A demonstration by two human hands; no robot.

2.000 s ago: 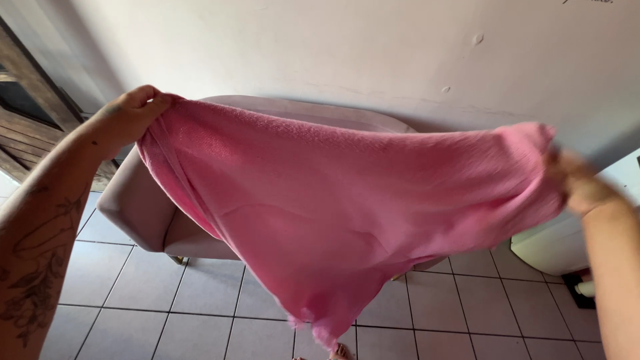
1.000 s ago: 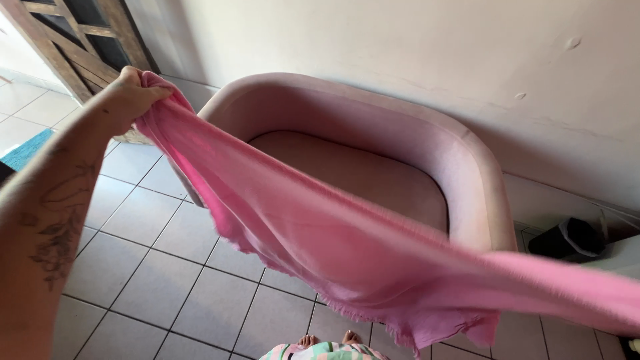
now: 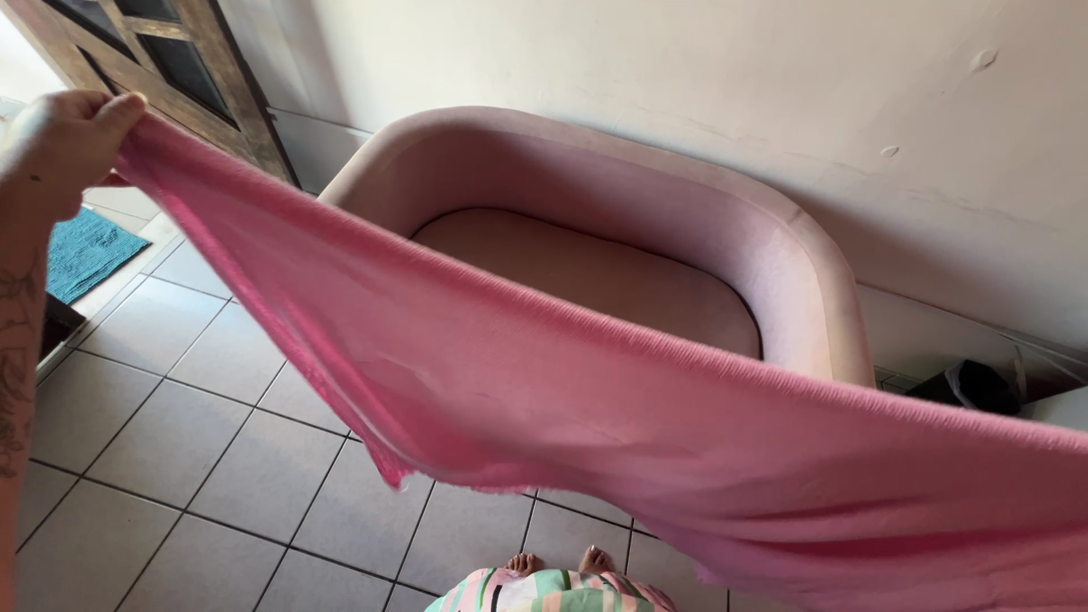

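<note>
A pink fabric throw (image 3: pixel 544 374) is stretched across the view, sloping down from upper left to lower right. My left hand (image 3: pixel 81 140) pinches its corner between thumb and fingers at the far left. The throw's right end runs out of the frame, and my right hand is out of view. Behind the cloth stands a pink upholstered sofa (image 3: pixel 799 255) with a rounded back; its seat (image 3: pixel 578 280) is partly hidden by the throw, which hangs in front of it.
The sofa stands along a pale wall (image 3: pixel 680 76). A wooden door with dark panes (image 3: pixel 183 72) and a teal mat (image 3: pixel 89 251) are at the left. A black bin (image 3: pixel 977 387) stands right of the sofa. My bare feet (image 3: pixel 595 559) are on the tiled floor (image 3: pixel 246 467).
Two seconds ago both hands held the throw up by its upper corners; now my right hand has left the view. The view has tilted down, showing more of the sofa seat.
</note>
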